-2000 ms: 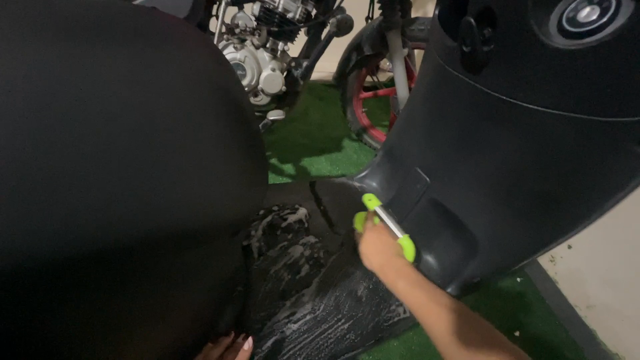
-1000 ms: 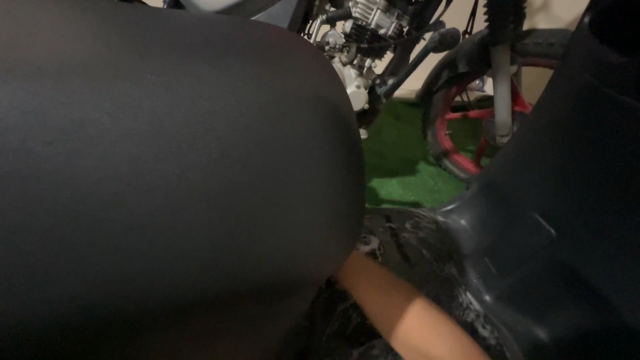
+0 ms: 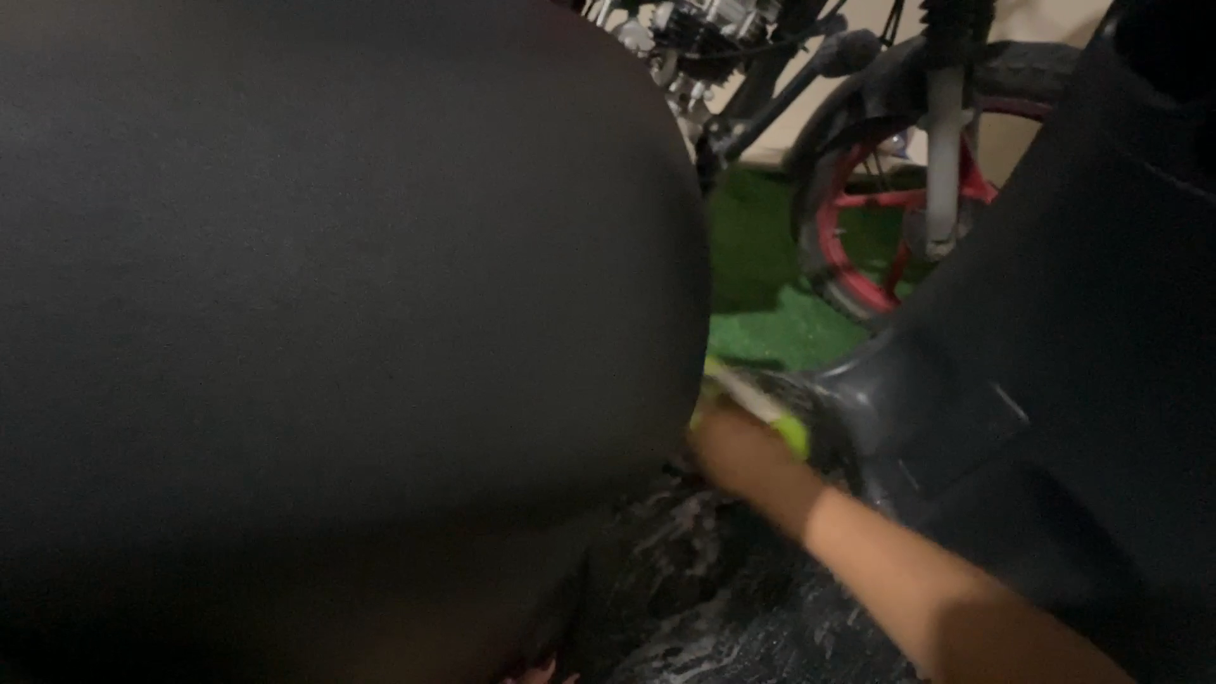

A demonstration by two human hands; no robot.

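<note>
My right hand (image 3: 746, 451) is closed round a lime-green and white scrub brush (image 3: 760, 404), blurred by motion, over the scooter's black floorboard (image 3: 693, 589). Whitish suds streak the floorboard. The brush's left end meets the edge of the black scooter seat (image 3: 380, 285) in the view, and its underside is hidden. Only some fingertips of my left hand (image 3: 540, 673) show at the bottom edge, beside the floorboard under the seat; what they touch is hidden.
The scooter's black front panel (image 3: 978, 456) rises on the right. Behind stands a motorcycle with a red-rimmed front wheel (image 3: 845, 256) and a metal engine (image 3: 722, 28), on green artificial turf (image 3: 788, 323). The seat blocks much of the left side.
The brush and my right hand, hidden behind the seat a second ago apart from the forearm, are in sight again at the seat's edge. The view has shifted since the first frame.
</note>
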